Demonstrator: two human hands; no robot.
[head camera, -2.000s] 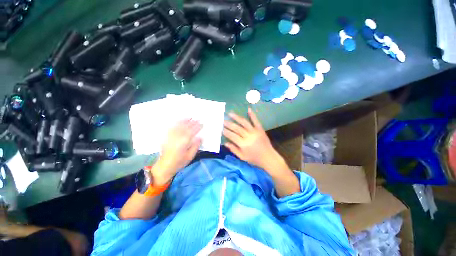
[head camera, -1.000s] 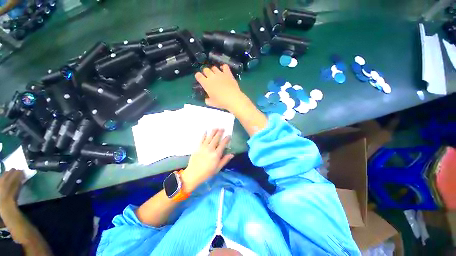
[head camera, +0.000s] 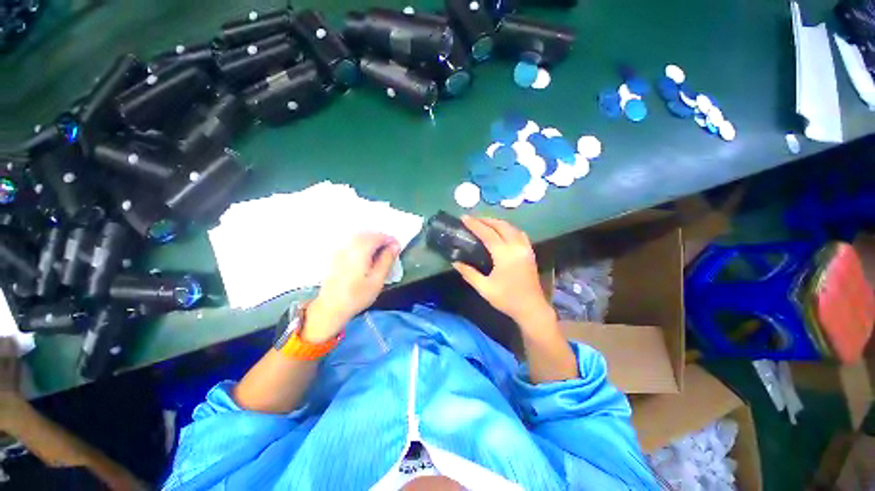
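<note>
My right hand (head camera: 508, 273) holds a black cylindrical unit (head camera: 449, 240) at the table's front edge, beside the right corner of the white sheet stack. My left hand (head camera: 360, 273) is on the right part of the white sheets (head camera: 278, 245), its fingers bent at a raised sheet corner; whether it grips a sheet is hard to tell. More black units (head camera: 278, 94) lie heaped at the back and left of the table. Blue and white round discs (head camera: 528, 163) lie loose to the right of the sheets.
Open cartons (head camera: 628, 357) with pale packets stand below the table's right edge. A blue stool (head camera: 744, 302) with a red top is beyond them. Long white strips (head camera: 815, 86) lie at the table's far right. Another person's arm (head camera: 58, 446) shows at the lower left.
My right hand has come back from the heap toward me with a black unit in it. My left hand has shifted left, its fingers now bent. The view has shifted slightly.
</note>
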